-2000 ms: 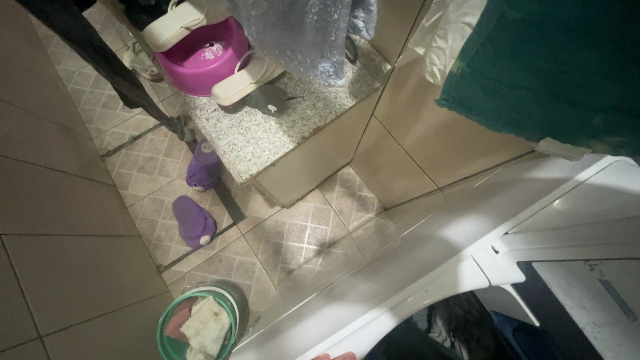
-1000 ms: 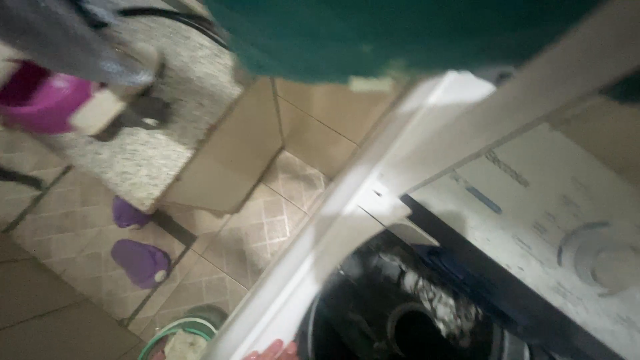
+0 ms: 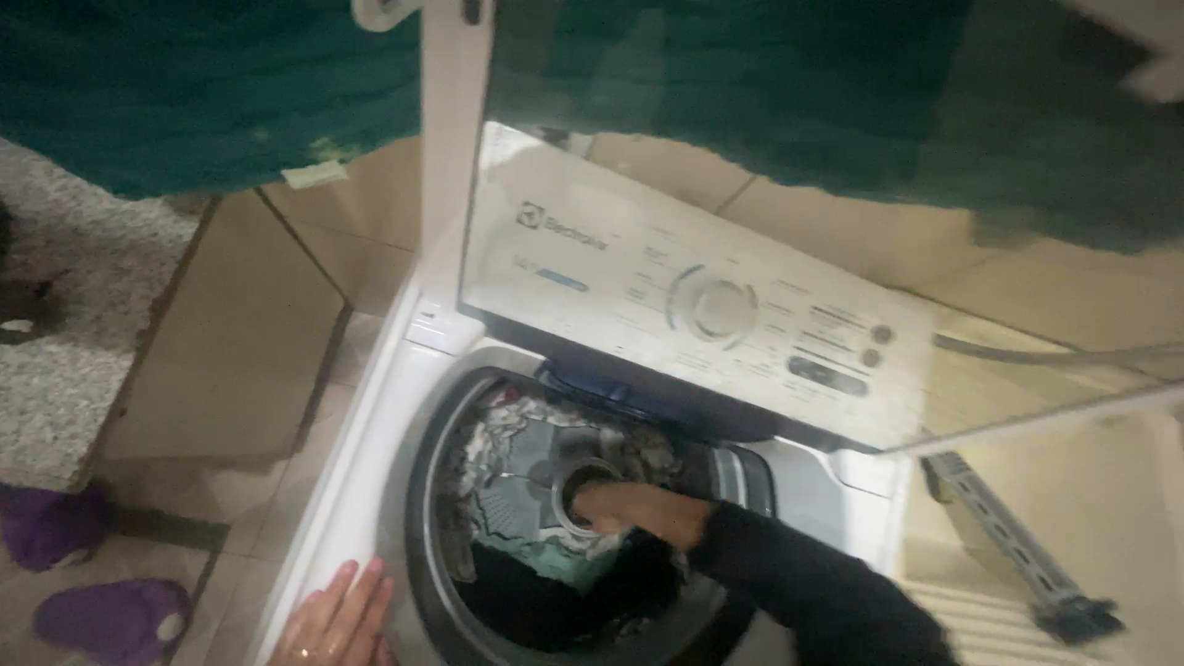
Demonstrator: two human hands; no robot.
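Observation:
A white Electrolux top-loading washing machine [image 3: 370, 435] stands with its lid raised, its control panel [image 3: 638, 277] and round dial [image 3: 717, 308] facing me. Inside the drum lie wet-looking clothes: dark fabric [image 3: 527, 601], a green cloth [image 3: 555, 555] and pale pieces around the grey agitator [image 3: 527, 462]. My right hand [image 3: 638, 509], in a dark sleeve, reaches into the drum at the agitator's central opening; its fingertips are hidden there, so its grip cannot be told. My left hand [image 3: 338, 620] rests flat on the machine's front-left rim with its fingers extended, holding nothing.
Green fabric [image 3: 213, 83] hangs over the machine's back. At the left are a granite-topped ledge [image 3: 65, 370] and purple slippers [image 3: 111, 618] on the tiled floor. A grey hose [image 3: 1045, 354] and a slotted metal bracket [image 3: 999, 527] are at the right.
The view has swung right, onto the washing machine. My right hand, not visible in the earlier frames, is now in the drum. More of my left hand shows on the rim.

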